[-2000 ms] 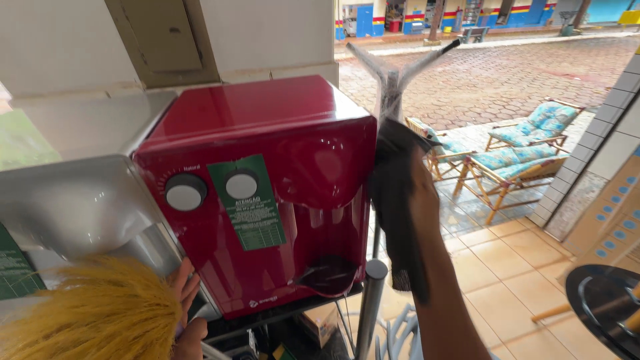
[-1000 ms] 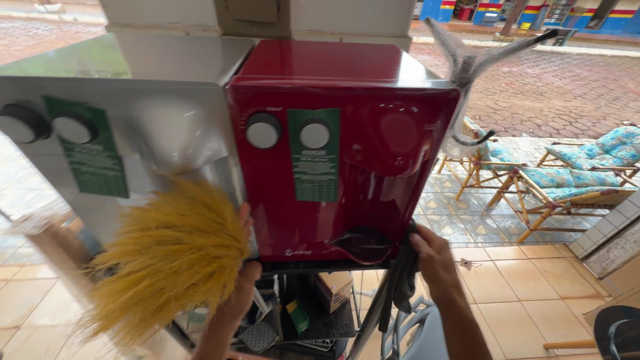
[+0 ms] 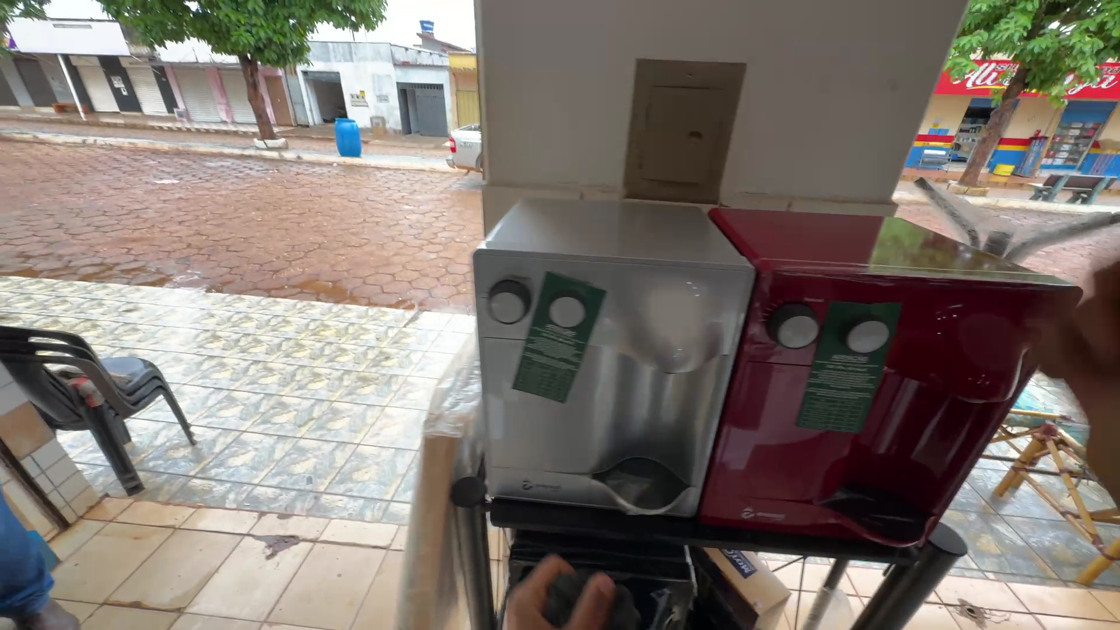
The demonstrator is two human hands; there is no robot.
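The silver countertop water dispenser [image 3: 612, 376] and the red water dispenser [image 3: 857, 402] stand side by side on a black metal stand [image 3: 700, 535]. Each has two round knobs and a green tag bearing writing. My left hand [image 3: 560, 599], low in the view in front of the stand, has its fingers around a dark bundled thing [image 3: 586, 599], perhaps cloth. At the right edge, my right hand [image 3: 1089, 341] is blurred and partly cut off, beside the upper right side of the red dispenser; whether it touches it or holds anything cannot be told.
A white pillar [image 3: 560, 105] with a metal panel [image 3: 687, 131] rises behind the dispensers. Stacked dark plastic chairs [image 3: 114, 376] are at the left, near a person's blue-clad leg [image 3: 22, 560]. A cardboard box [image 3: 744, 582] lies under the stand. Bamboo furniture [image 3: 1041, 464] is at right.
The yellow duster, by my left hand a second ago, is out of view. My right hand is now higher, beside the red dispenser's upper side. The view has swung left.
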